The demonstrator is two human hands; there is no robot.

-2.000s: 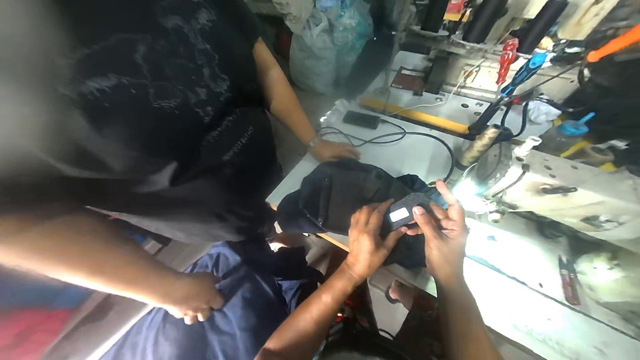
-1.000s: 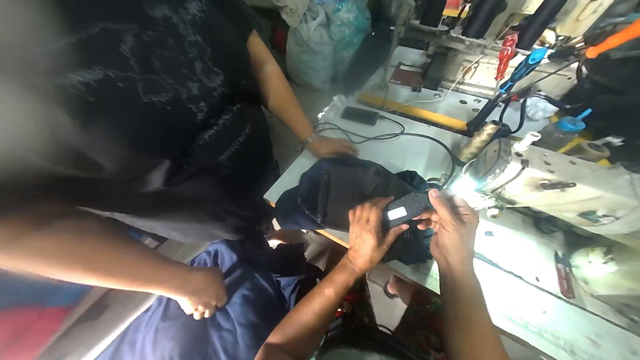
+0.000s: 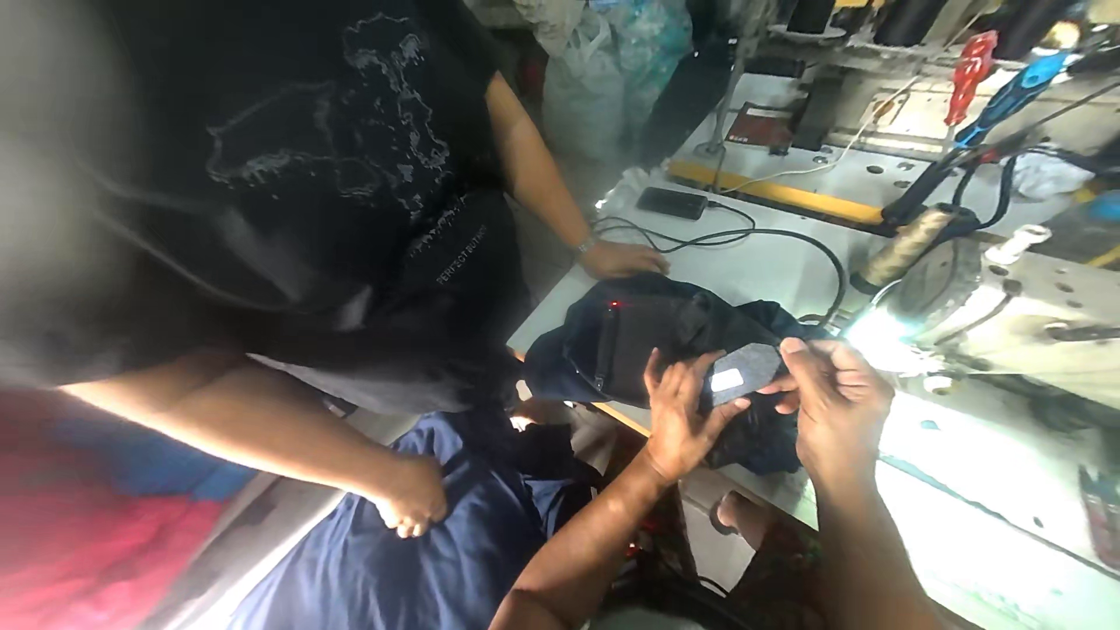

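Observation:
Between my two hands is a small grey fabric piece [image 3: 754, 366] with a white label on it. My left hand [image 3: 681, 411] holds its left end between the fingers, above a dark garment [image 3: 647, 328] that lies bunched on the sewing table. My right hand [image 3: 840, 394] pinches the right end of the piece with thumb and fingertips, close to the bright lamp of a sewing machine [image 3: 997, 315]. Under and beyond the piece, the garment's dark folds reach toward the machine.
A person in a black T-shirt [image 3: 350, 175] stands at left, one hand on the table by the garment, the other on navy cloth [image 3: 376, 542]. A phone [image 3: 672, 202] with a cable, a thread cone [image 3: 906, 249], screwdrivers [image 3: 969, 77] and snips [image 3: 1098, 512] are around.
The small grey piece has tilted, its right end now raised, and more of its face shows between my hands. The other person's hands have stayed about where they were.

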